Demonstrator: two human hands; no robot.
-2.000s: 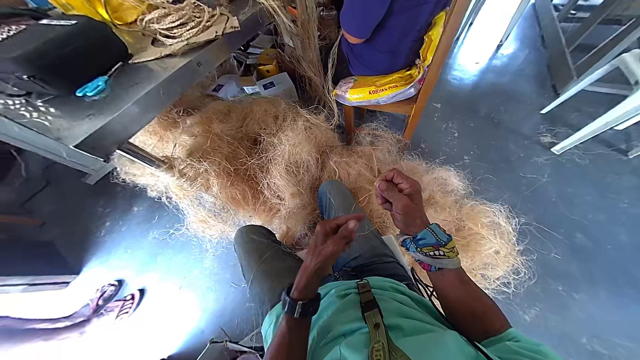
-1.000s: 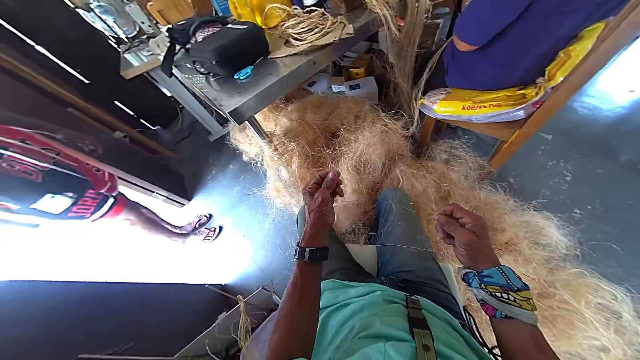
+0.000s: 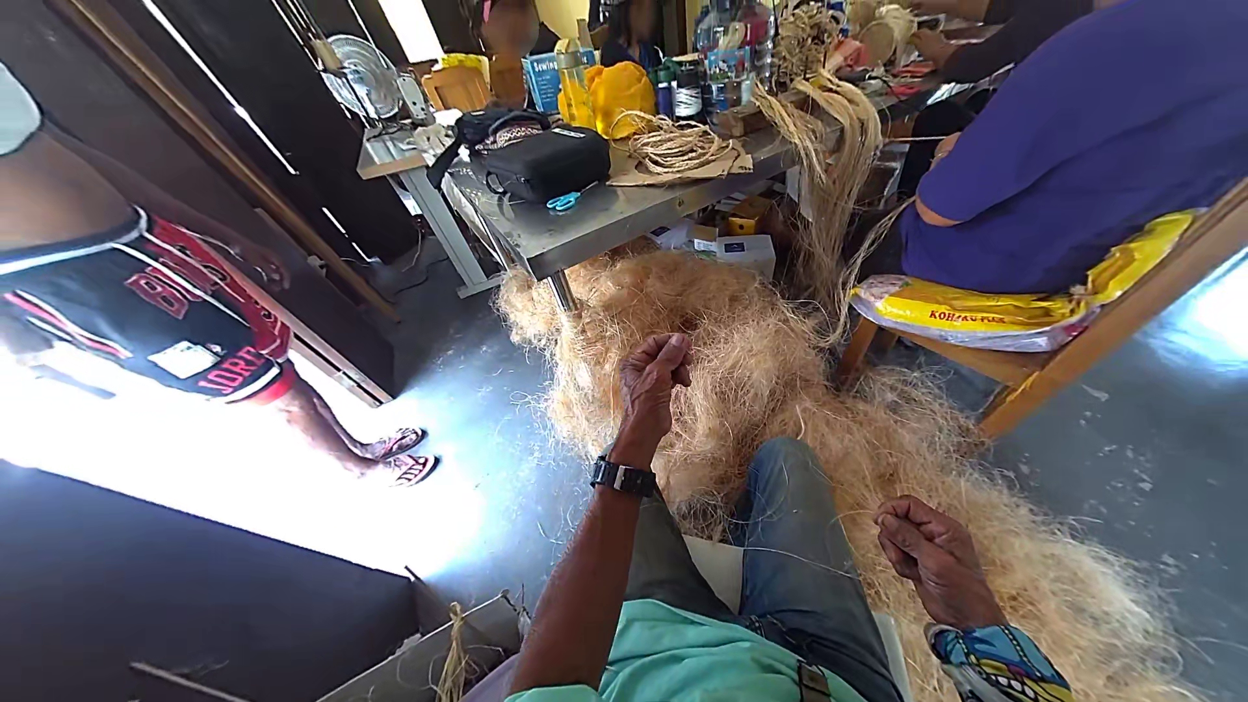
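Observation:
My left hand (image 3: pixel 655 375), with a dark watch on its wrist, is raised in front of the heap of loose tan fibre (image 3: pixel 721 390). Its thumb and fingers are closed together, and I can make out no fibre in them. Lower at the right, my right hand (image 3: pixel 931 556) pinches a very thin pale fibre strand (image 3: pixel 856 513) that runs out to the left of the fingertips. A patterned cloth band (image 3: pixel 999 663) wraps the right wrist. Part of the heap spreads across the floor behind and beside this hand. Another fine strand crosses my jeans.
A metal-topped table (image 3: pixel 585 230) bears a black case (image 3: pixel 548 161), blue scissors (image 3: pixel 564 202) and coiled cord (image 3: pixel 678 144); long fibre hanks (image 3: pixel 829 185) hang off it. A person in purple sits on a wooden chair (image 3: pixel 1082 385) at right. Someone in sandals stands at the left doorway.
The view has swung left and up. My hands, close together two seconds ago, are now farther apart. The person at the left shows more fully than before.

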